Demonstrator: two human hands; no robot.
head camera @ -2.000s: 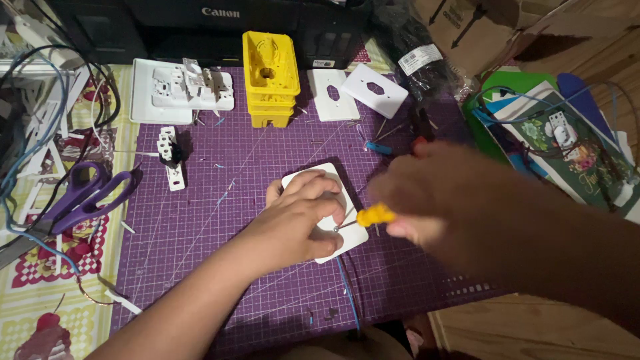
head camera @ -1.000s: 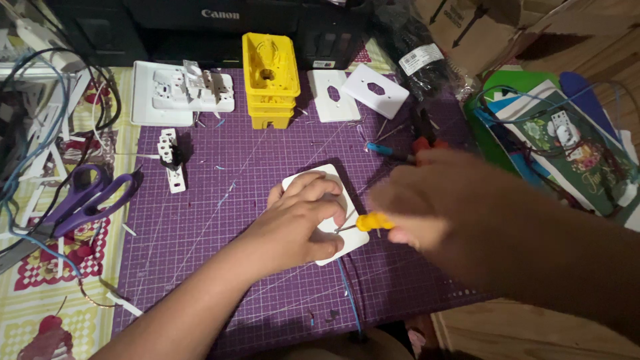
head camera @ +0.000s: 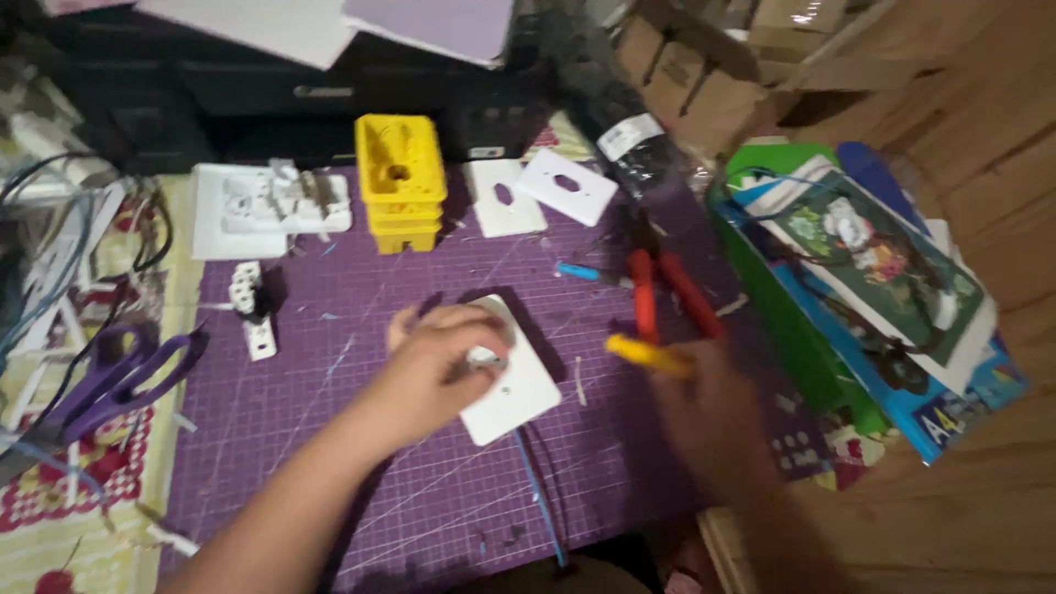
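Note:
A white electrical cover plate lies tilted on the purple cutting mat, with a blue cable running out from under its lower edge. My left hand rests over the plate's upper left part, fingers curled around the plate's edge and centre; what lies under the fingers is partly hidden. My right hand, blurred, is to the right of the plate and holds a screwdriver by its yellow handle. The screwdriver's shaft cannot be made out. Red-handled pliers lie just beyond the right hand.
Stacked yellow electrical boxes, two white cover plates and a white socket assembly stand before the black printer. A socket module and purple scissors are at left. A blue-handled tool lies near the pliers.
My right hand has drawn the yellow-handled screwdriver away from the cover plate, to the right. The fingers of my left hand have curled in over the plate. The view has shifted.

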